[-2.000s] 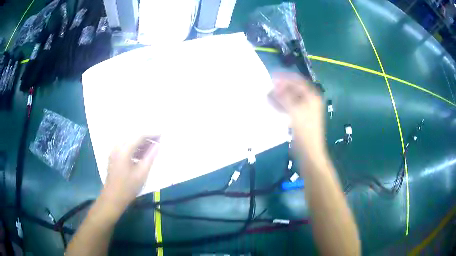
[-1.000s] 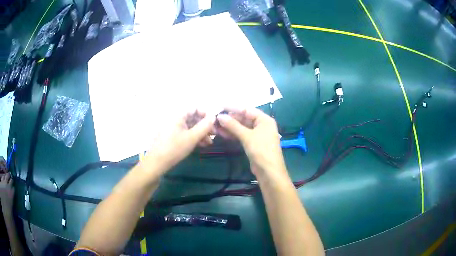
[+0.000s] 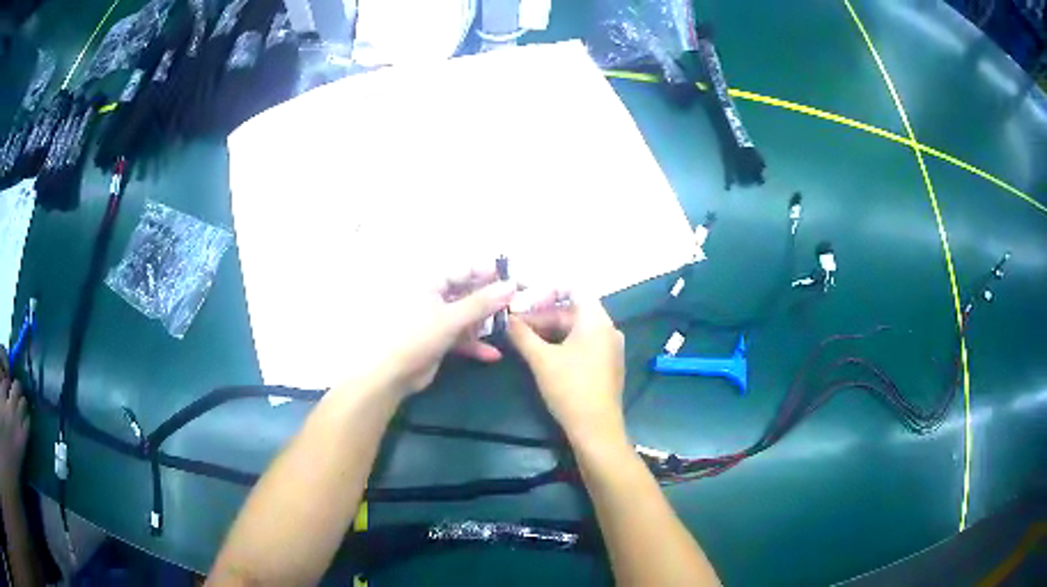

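My left hand and my right hand meet over the lower edge of the white sheet. My left hand grips a small black and white branch end upright between thumb and fingers. My right thumb and fingers pinch its lower part; the exact contact is partly hidden. The harness trunk runs across the table below, partly behind my forearms. Thin dark red wires fan out at right. The blue tool lies right of my right hand.
Banded black tubing bundles are piled at back left. A clear bag lies left of the sheet. Another tubing bundle is near the front edge. Connectors lie at right. Another person's hand shows at far left.
Two seconds ago my hands were apart over the sheet; now they are together at the branch end. The blue tool, partly covered by my forearm then, is uncovered. The view has shifted.
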